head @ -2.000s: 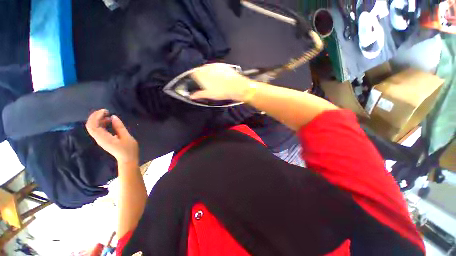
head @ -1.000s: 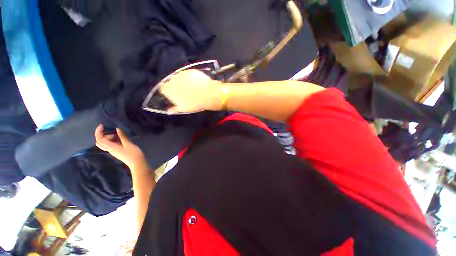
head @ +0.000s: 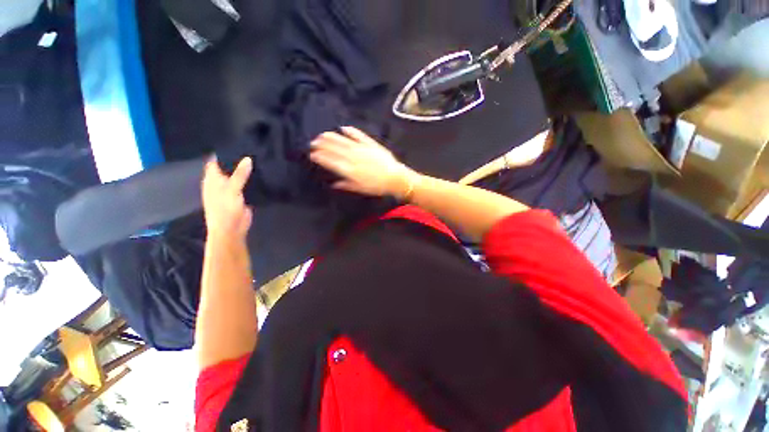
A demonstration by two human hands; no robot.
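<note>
The dark navy garment [head: 325, 114] lies bunched on the black table and around the right end of the grey sleeve board [head: 131, 205]. My left hand [head: 226, 196] is at the garment's edge on the board, thumb and fingers up; whether it pinches cloth cannot be told. My right hand [head: 361, 162] lies spread on the bunched cloth, fingers apart. The steam iron [head: 440, 87], pointed with a bright silver rim, rests on the table beyond my right hand, touched by no hand.
The steam hose [head: 535, 32] runs from the iron to the upper right. A blue strip [head: 133, 84] crosses the left. Dark cloth [head: 139, 295] hangs below the board. A green-edged stand [head: 594, 72] and cardboard boxes [head: 725, 139] are at right. A grey-black piece [head: 200, 21] lies at the top.
My right hand has let go of the iron, which now stands farther right and up, and lies on the cloth. My left hand has moved up to the cloth edge on the board. The view has shifted.
</note>
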